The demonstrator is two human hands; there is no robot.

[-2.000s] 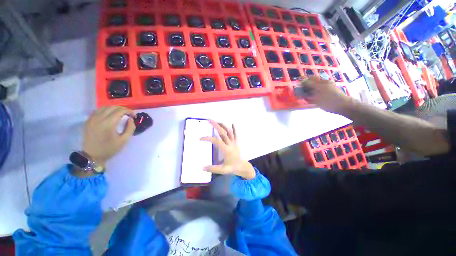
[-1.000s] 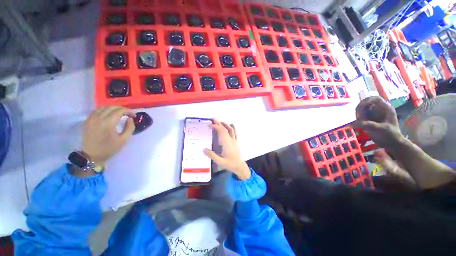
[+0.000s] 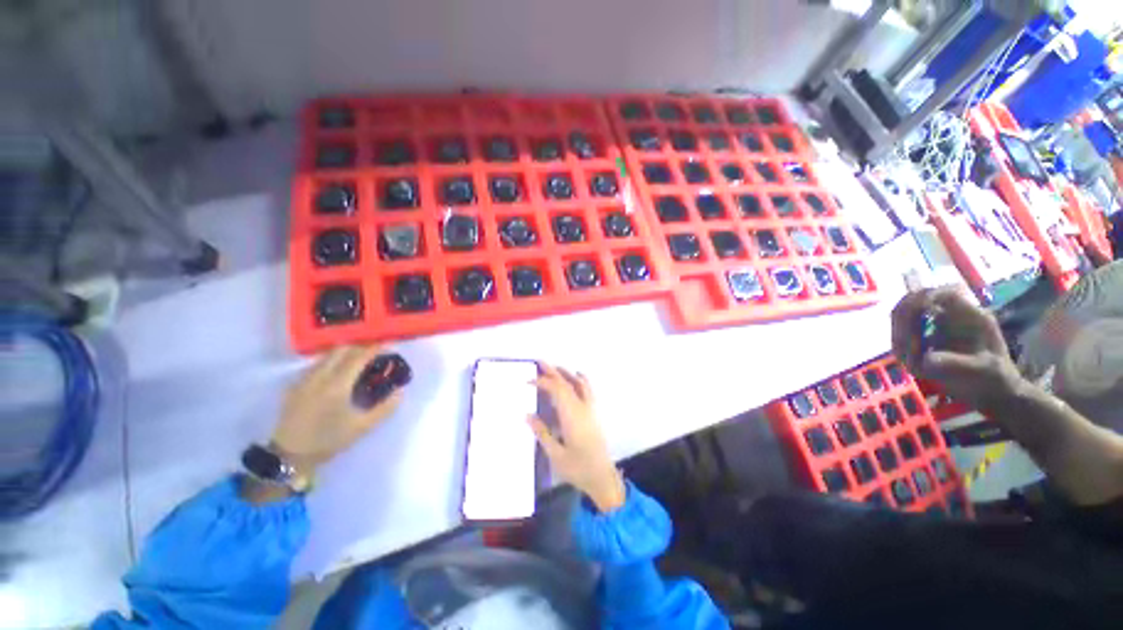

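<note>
My left hand (image 3: pixel 323 406) rests on the white bench and holds a small black smartwatch (image 3: pixel 381 380) at its fingertips; the screen shows a reddish mark. My right hand (image 3: pixel 576 433) is at the right edge of a smartphone (image 3: pixel 501 441), which lies on the bench with a blank white screen. The fingers and thumb are apart, and the fingertips are at the phone's edge. A red compartment tray (image 3: pixel 431 322) with black watches in most pockets lies behind my hands. A second red tray (image 3: pixel 770 307) adjoins it on the right; its front left pocket is empty.
Another person's hand (image 3: pixel 954 345) holds a small dark object at the right. A lower red tray (image 3: pixel 868 434) of watches sits beyond the bench's front edge. A blue cable coil (image 3: pixel 62 412) lies far left, near a grey metal leg (image 3: pixel 148 203). Cables and equipment crowd the far right.
The view has tilted, so the bench sits lower. The phone screen has gone from text with a red button to blank white. The other person's hand now holds up a small object.
</note>
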